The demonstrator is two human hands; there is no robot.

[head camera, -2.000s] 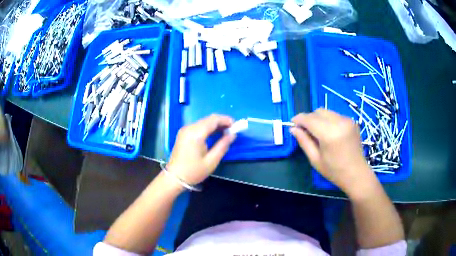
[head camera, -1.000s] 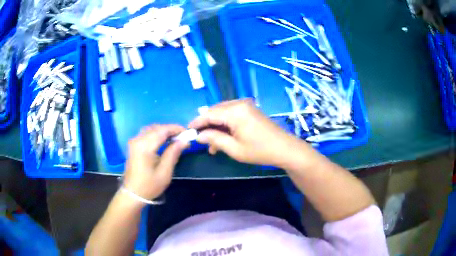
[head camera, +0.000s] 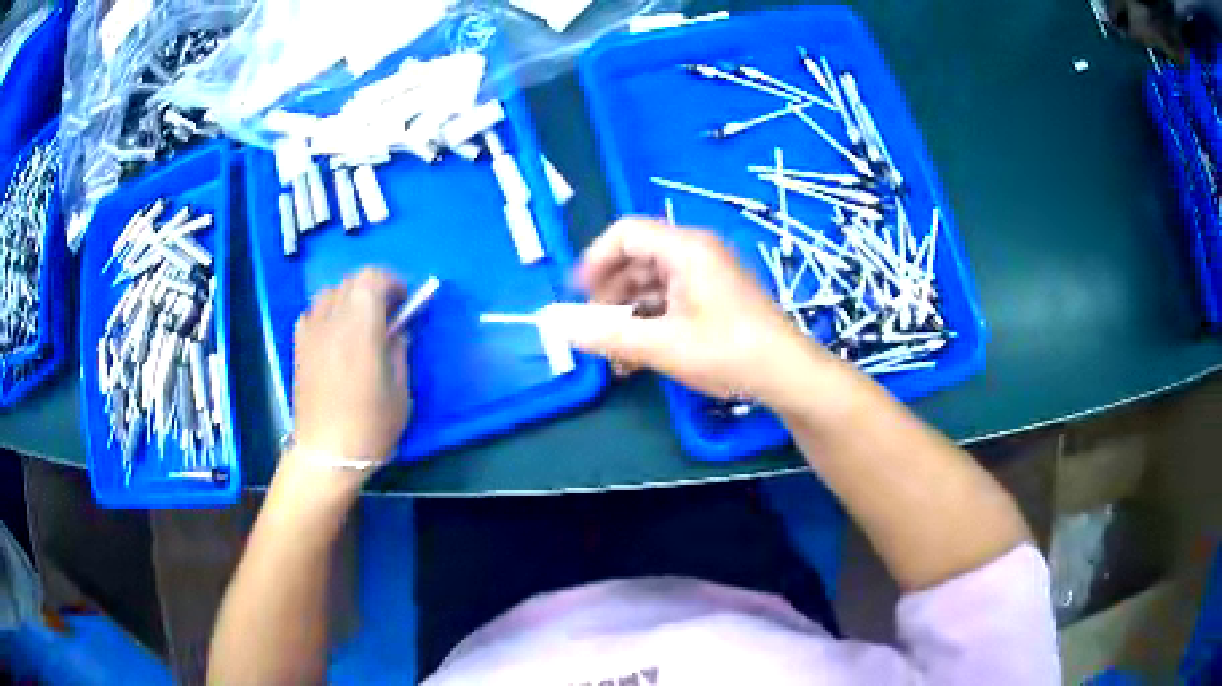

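My left hand (head camera: 351, 362) is over the left part of the middle blue tray (head camera: 503, 418), with a short silver-grey tube (head camera: 416, 306) at its fingertips, tilted up to the right. My right hand (head camera: 690, 302) is over that tray's right edge. It holds a whitish barrel (head camera: 583, 326) with a thin rod (head camera: 507, 318) pointing left. The hand is slightly blurred and its fingers hide the barrel's far end. More white tubes (head camera: 369, 194) lie at the tray's far end and along its right side.
The left blue tray (head camera: 161, 499) holds a pile of units with thin tips. The right blue tray (head camera: 972, 288) holds thin rods with dark ends. Clear plastic bags (head camera: 201, 81) lie behind. Filled trays show at both side edges. The table edge curves in front.
My hands, together a second ago, are now apart. The left moved left and took hold of a tube from the tray's left side; the right moved right with the barrel and rod.
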